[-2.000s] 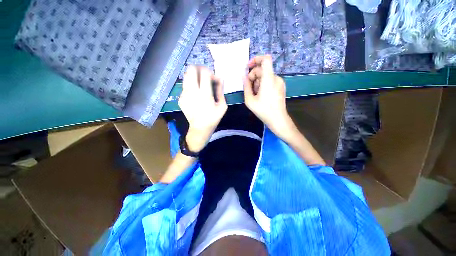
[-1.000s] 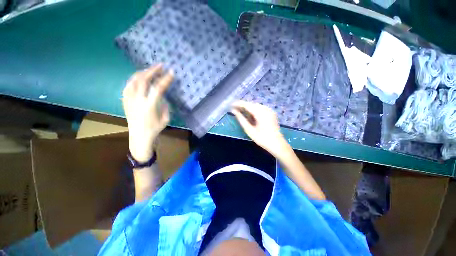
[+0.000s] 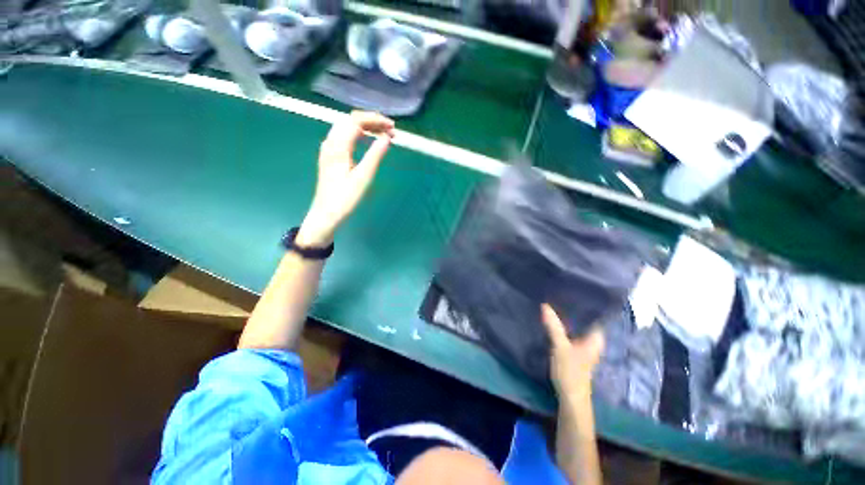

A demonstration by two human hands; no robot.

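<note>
My left hand [image 3: 353,175] is raised over the green bench, empty, with thumb and fingers apart, near the pale rail. My right hand [image 3: 574,358] is on a dark grey bag [image 3: 541,265], with the thumb over the bag's near side. Its fingers are hidden or blurred, so the hold cannot be told. The bag is blurred and lies or hovers over the grey bag stack [image 3: 453,317]. White leaflets [image 3: 698,289] lie right of the bag. White cables [image 3: 792,350] are heaped at the far right.
White headphones [image 3: 387,49] lie on grey bags beyond the pale rail [image 3: 432,148] of the green bench [image 3: 218,152]. A person in blue [image 3: 621,80] is at the far side by a white box or panel [image 3: 711,109]. An open carton [image 3: 114,379] stands below left.
The view has turned towards the line. My left hand has moved off the printed bag and reached forward. My right hand is now at a dark bag over the stack.
</note>
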